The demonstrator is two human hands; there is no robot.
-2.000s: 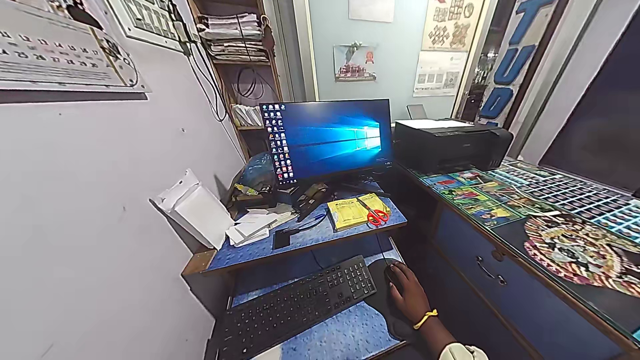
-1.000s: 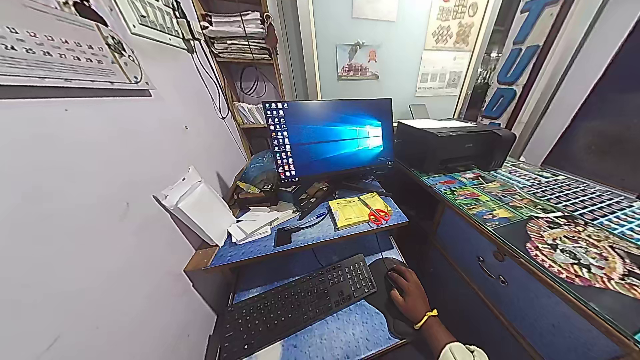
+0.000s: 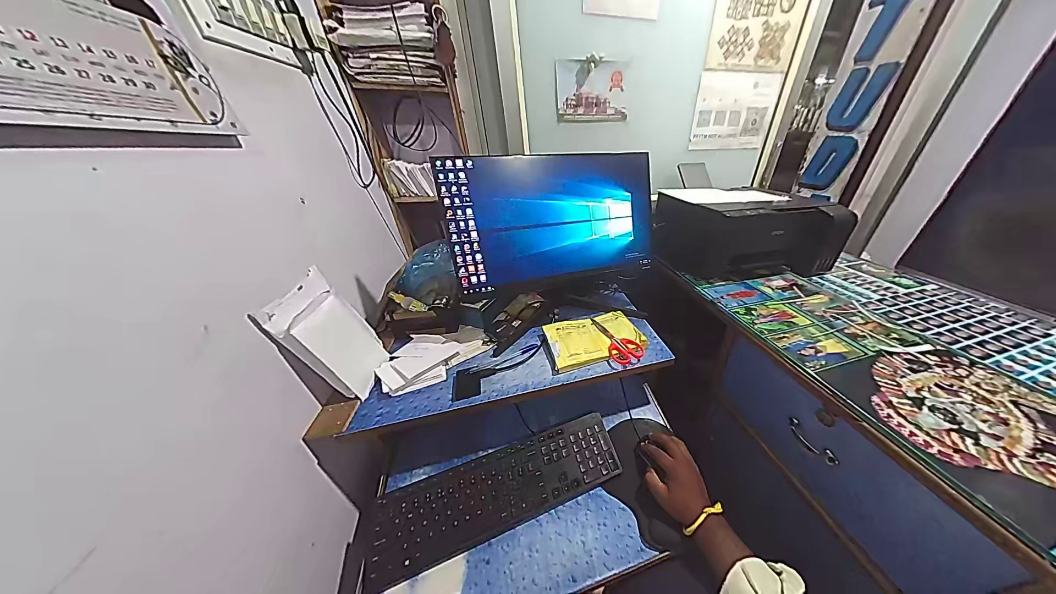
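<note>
My right hand (image 3: 675,477), with a yellow band at the wrist, rests over a dark computer mouse (image 3: 646,445) on a black mouse pad (image 3: 639,499). Just left of the pad lies a black keyboard (image 3: 495,499) on the blue-patterned lower shelf. Above and behind it, a monitor (image 3: 544,223) shows a blue desktop with columns of icons down its left side. Red-handled scissors (image 3: 626,351) lie on yellow printed paper packets (image 3: 573,345) on the upper shelf. My left hand is out of view.
White envelopes (image 3: 419,363), a standing white packet (image 3: 326,330) and a black cable (image 3: 516,360) occupy the upper shelf's left side. A black printer (image 3: 759,231) stands on the glass-topped counter (image 3: 833,371) at right. A wall (image 3: 181,330) borders the desk at left.
</note>
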